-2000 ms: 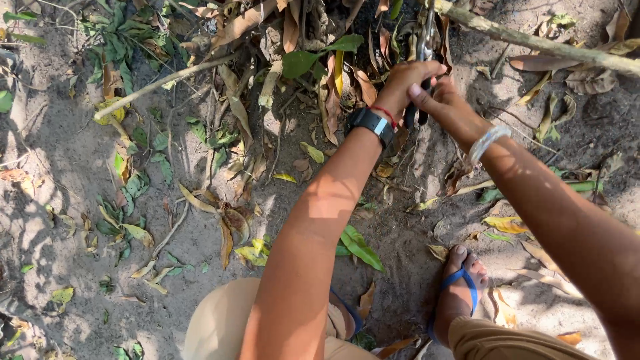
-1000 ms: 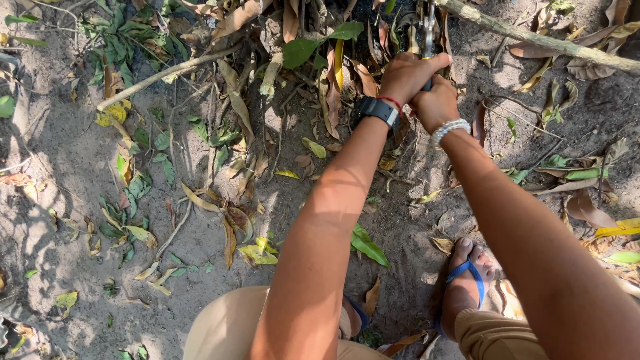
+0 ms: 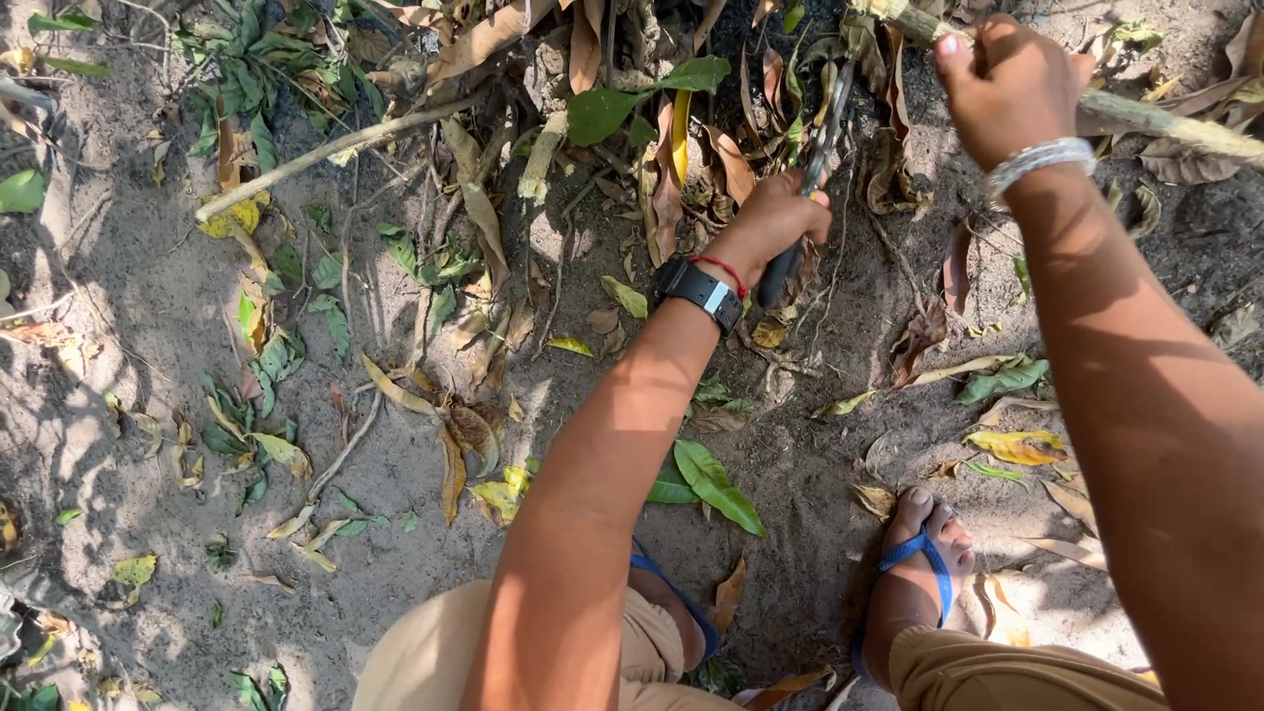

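Note:
My left hand [image 3: 775,222], with a black watch and a red string at its wrist, is closed around a dark-handled metal hand tool [image 3: 829,123], probably pruning shears or a similar cutter. The tool's metal part points up into dry leaves, and its black handle end sticks out below my palm. Over at the upper right, my right hand [image 3: 1017,94], with a pale braided bracelet, grips a cut woody branch [image 3: 1165,128] near its pale cut end. The branch slants down to the right edge of the view.
A short cut stem [image 3: 538,163] stands among leafy shoots at the top middle. A long thin stick [image 3: 336,148] lies to its left. Dry and green leaves litter the sandy soil [image 3: 425,592]. My feet in blue flip-flops [image 3: 918,553] are at the bottom.
My right hand has left the tool beside my left hand, moved up and right, and taken hold of the branch. My left hand still holds the tool, now slightly lower.

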